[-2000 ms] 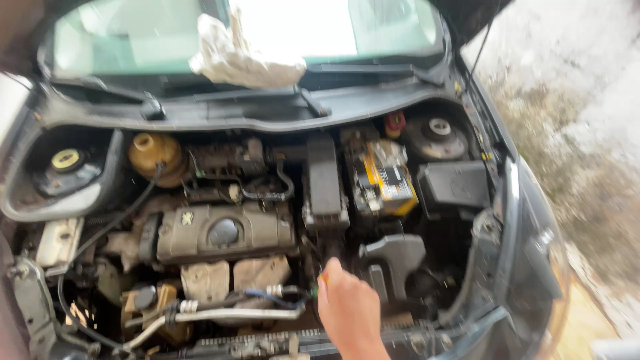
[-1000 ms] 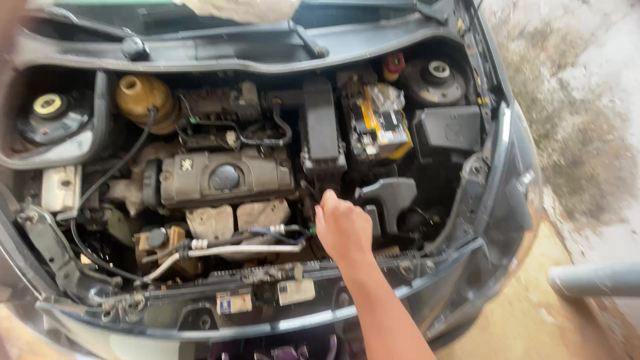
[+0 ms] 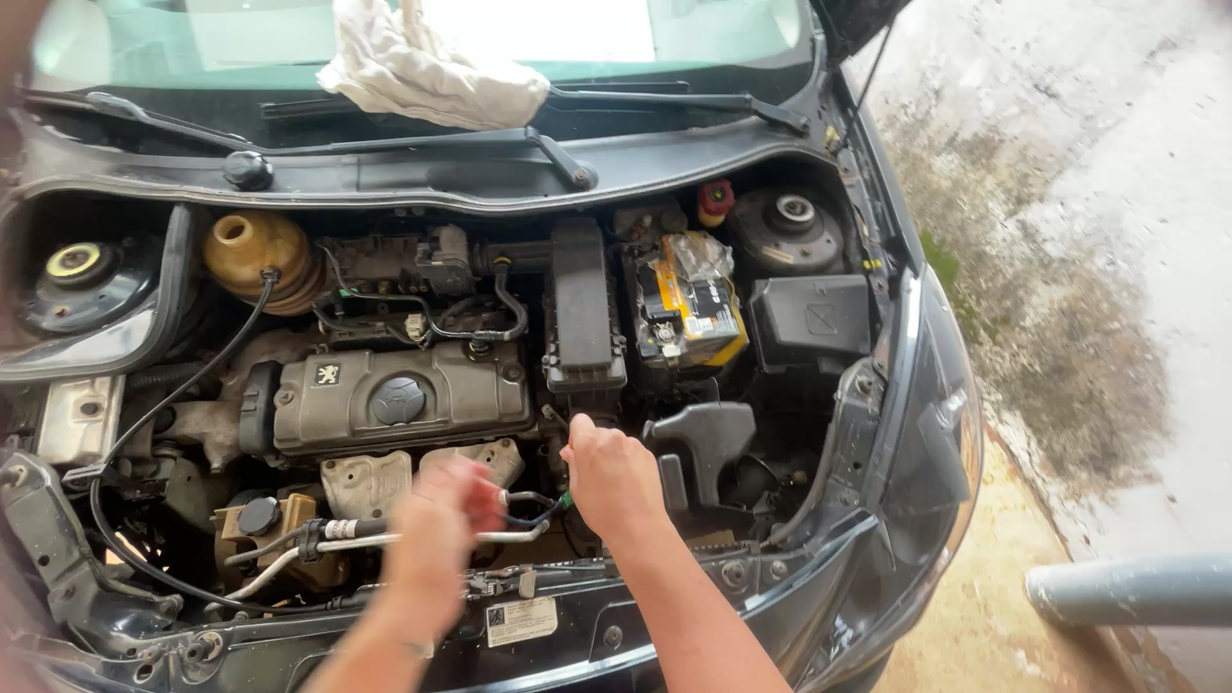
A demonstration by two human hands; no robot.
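Observation:
Over the front of a car's engine bay, my right hand [image 3: 613, 476] is curled, with a small green part [image 3: 566, 500] showing beside its fingers; what it grips is hidden. My left hand [image 3: 448, 510] is blurred above the metal pipes [image 3: 371, 542], and something red shows at its fingers, too blurred to name. Behind my hands lies the engine's valve cover [image 3: 452, 390] with its black oil filler cap [image 3: 398, 399]. The black air filter housing [image 3: 580, 298] stands just beyond my right hand, left of the car battery [image 3: 698, 303].
An open yellowed coolant tank [image 3: 255, 255] stands at the back left, its black cap [image 3: 247, 170] on the cowl. A white cloth [image 3: 433, 82] lies by the windshield. A black hose [image 3: 183, 385] crosses the left side. The front body edge [image 3: 731, 616] lies beneath my forearms.
My left hand has come into view over the pipes, left of my right hand. My right hand stays near the same spot below the air filter housing. The view has shifted.

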